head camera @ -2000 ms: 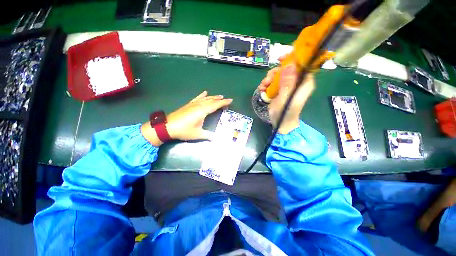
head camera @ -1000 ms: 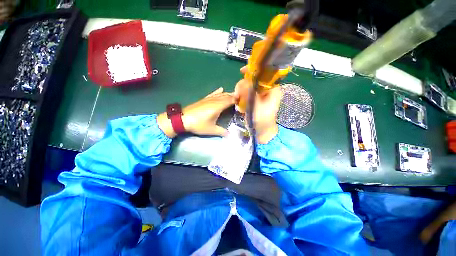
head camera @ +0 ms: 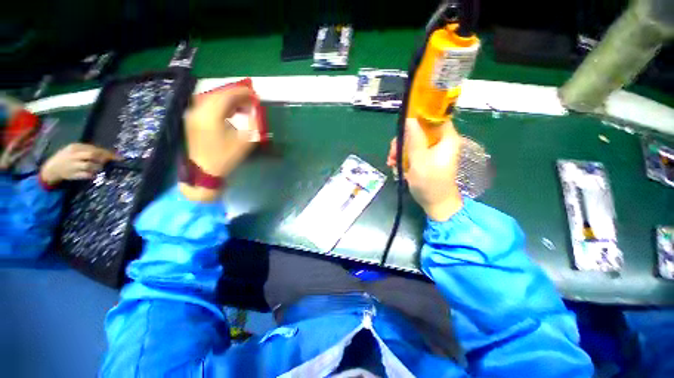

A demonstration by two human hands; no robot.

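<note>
My right hand (head camera: 431,166) is closed around the lower end of the yellow-orange electric screwdriver (head camera: 445,72), held upright; its tip is hidden. The round speckled screw tray (head camera: 474,167) lies just right of this hand. A silver-white phone mid-frame (head camera: 341,204) lies tilted on the green surface in front of me, with no hand on it. My left hand (head camera: 216,136), blurred, is over the red parts bin (head camera: 258,118) and covers most of it; some white content shows. I cannot tell whether its fingers hold anything.
The black divided parts tray (head camera: 181,111) is at left, with another person's hand (head camera: 76,162) at its edge. Other phone frames lie at right (head camera: 589,214) and on the white strip (head camera: 379,88). The black cord (head camera: 400,162) hangs down beside the screwdriver. A pale-green post (head camera: 607,63) stands upper right.
My left hand has left the phone frame and moved left to the red bin. My right hand with the screwdriver has moved off the frame, towards the screw tray. Another person's hand has appeared at left.
</note>
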